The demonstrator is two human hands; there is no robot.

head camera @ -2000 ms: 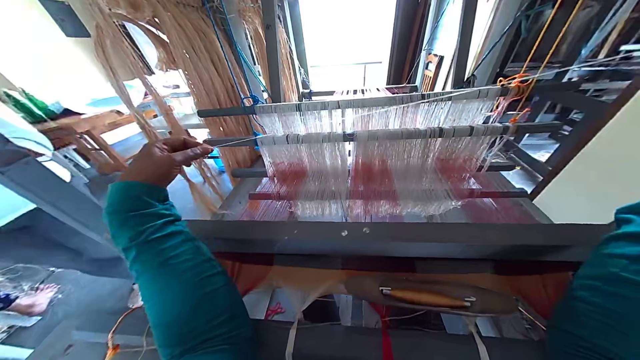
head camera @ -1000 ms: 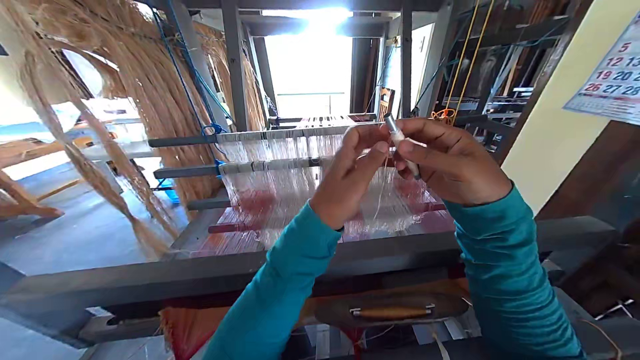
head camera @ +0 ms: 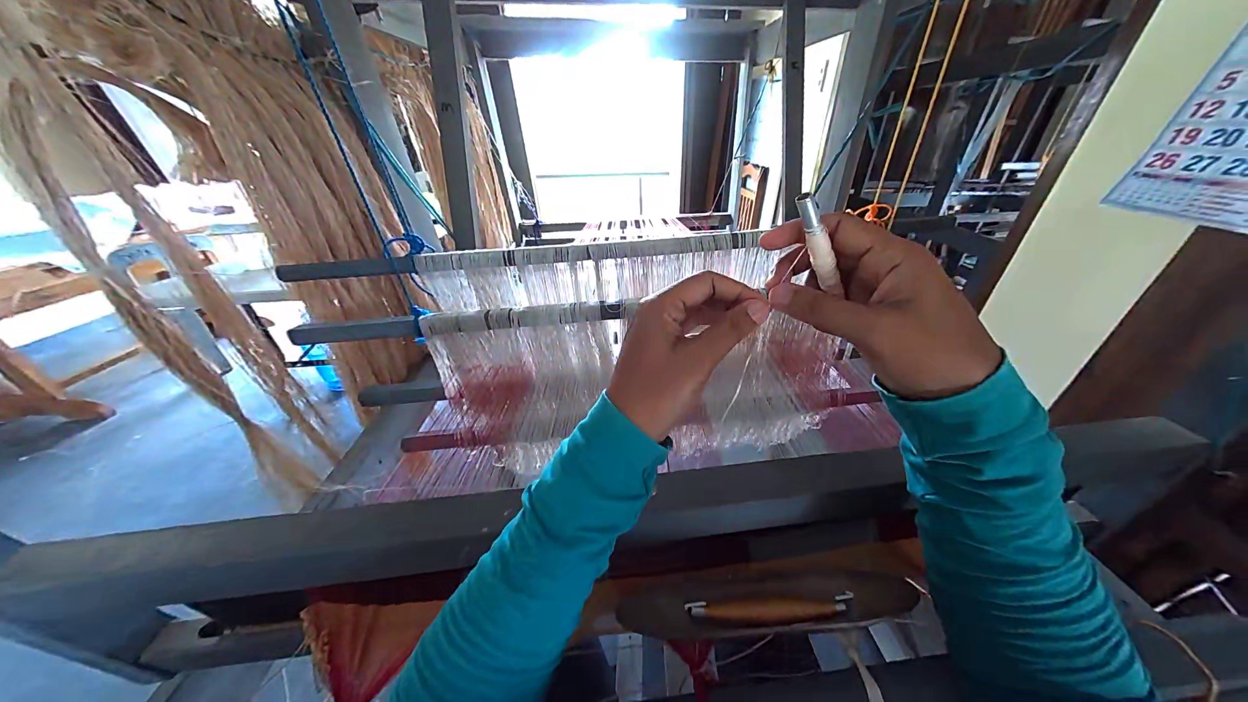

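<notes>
My right hand (head camera: pixel 892 302) holds a bobbin (head camera: pixel 822 255) wound with pale thread, its metal tip pointing up. My left hand (head camera: pixel 678 351) pinches a fine thread at its fingertips, which meet the right thumb and finger. A loose pale thread (head camera: pixel 743 375) hangs below the fingertips. Behind both hands stand the loom's string heddles (head camera: pixel 546 361) on dark bars, with red and white warp threads about them. A boat shuttle (head camera: pixel 653 606) with a wound orange-brown bobbin (head camera: pixel 765 611) lies on the cloth below.
The loom's thick grey beam (head camera: pixel 292 536) crosses in front of the heddles. Tan fibre hanks (head camera: pixel 263 175) hang at the left, beside blue cords. Orange-red woven cloth (head camera: pixel 366 639) lies below the beam. A calendar (head camera: pixel 1194 146) is on the right wall.
Two seconds ago my left hand was out at the left, drawing a thread. Both hands have since come together before the heddles, and the bobbin now stands more upright in the right hand.
</notes>
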